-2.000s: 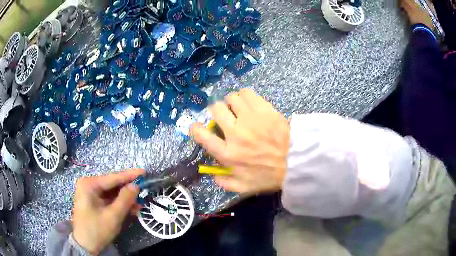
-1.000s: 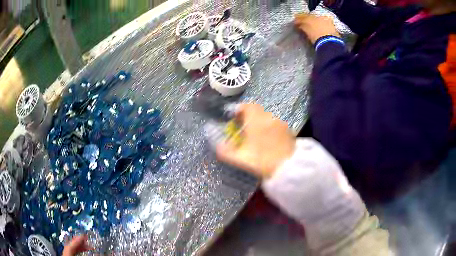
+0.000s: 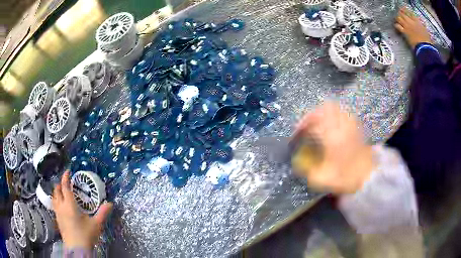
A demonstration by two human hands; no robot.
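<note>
My right hand, blurred, is closed around the pliers, whose yellow handles show at the fingers; it is over the silver sheet right of the blue heap. My left hand is at the lower left with its fingers spread, beside a white slotted housing. The thumb and fingers are near its lower left rim; I cannot tell if they touch it. The large heap of dark-blue circuit boards lies between my hands, with a few pale boards among them.
White-grey housings stand stacked along the left edge. A taller stack is at the upper left. Housings with blue boards attached are grouped at upper right. Another person's hand and dark sleeve are at the far right.
The view has swung, and my left hand has come fully into view beside the housing. The additional white housing joins the upper-right group. My right hand is now lower and away from that group.
</note>
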